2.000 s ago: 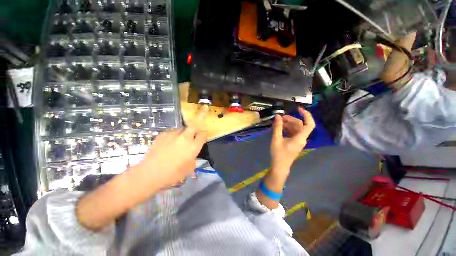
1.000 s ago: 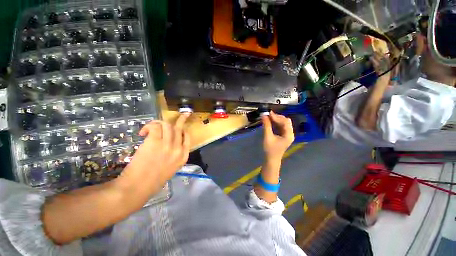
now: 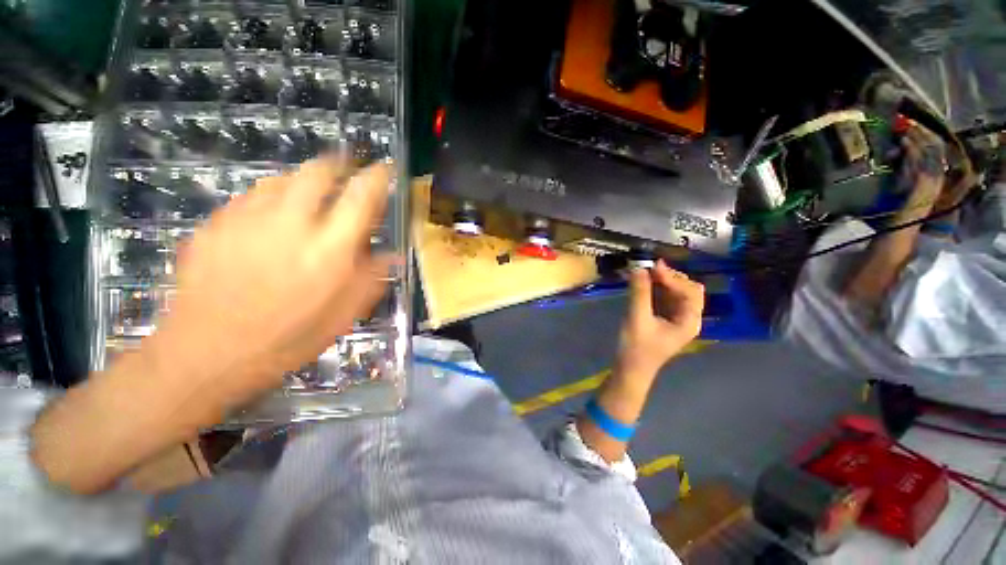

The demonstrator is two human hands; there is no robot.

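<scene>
My left hand [image 3: 270, 259] is large and blurred over the clear blister tray [image 3: 403, 320], fingertips at its right-hand pockets. Whether it holds anything is hidden. Dark parts sit in the far pockets; the near pockets glare. My right hand [image 3: 664, 312], with a blue wrist strap [image 3: 610, 419], has thumb and finger curled close together at the pale right button [image 3: 641, 265] of the black machine [image 3: 496, 166]. No part shows clearly between them. The orange block [image 3: 585, 66] on top carries a black centre.
A pale button [image 3: 468, 221] and a red button [image 3: 537, 248] sit on the machine front, above a wooden board [image 3: 474, 292]. A label card [image 3: 68, 166] lies left of the tray. Another person's sleeve [image 3: 927, 298], wires and red containers [image 3: 894, 480] are at right.
My left hand has moved from beside the machine's left button back over the tray. My right hand has gone from open fingers to curled at the right button. The view has shifted.
</scene>
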